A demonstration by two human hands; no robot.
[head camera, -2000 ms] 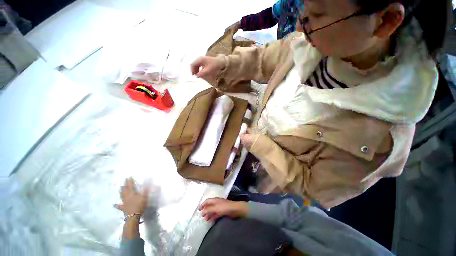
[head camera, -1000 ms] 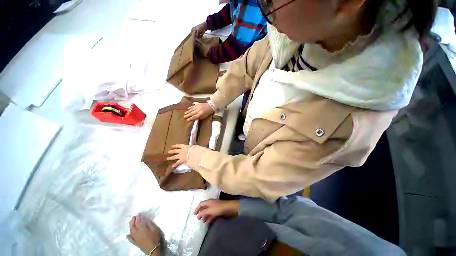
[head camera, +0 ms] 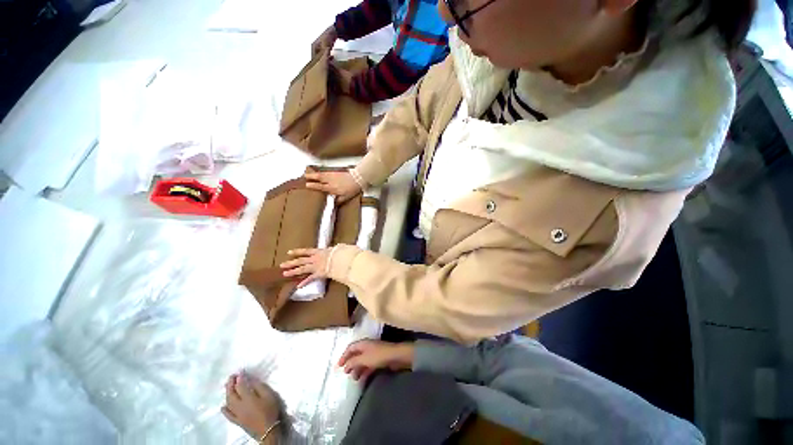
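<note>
My left hand (head camera: 252, 406) lies palm down on the shiny clear plastic sheets (head camera: 148, 322), fingers bent and loosely spread, with nothing seen in it. My right hand (head camera: 374, 357) rests at the table's near edge, fingers apart, empty. Beyond my hands, a brown handbag (head camera: 283, 228) lies folded flat. A white roll (head camera: 323, 233) lies across it, partly hidden. A neighbour's two hands (head camera: 306, 264) press on the bag. I touch neither the bag nor the roll.
A red tape dispenser (head camera: 198, 198) stands left of the bag. Another person in checked clothing handles a second brown bag (head camera: 339, 122) farther off. Crumpled white wraps (head camera: 196, 143) and flat white sheets (head camera: 39, 243) lie to the left. The neighbour in beige (head camera: 513, 235) is close on the right.
My left hand has drawn back towards me and its fingers have bent. My right hand has barely moved. The neighbour's hands moved onto the bag, and its flap now covers more of the roll.
</note>
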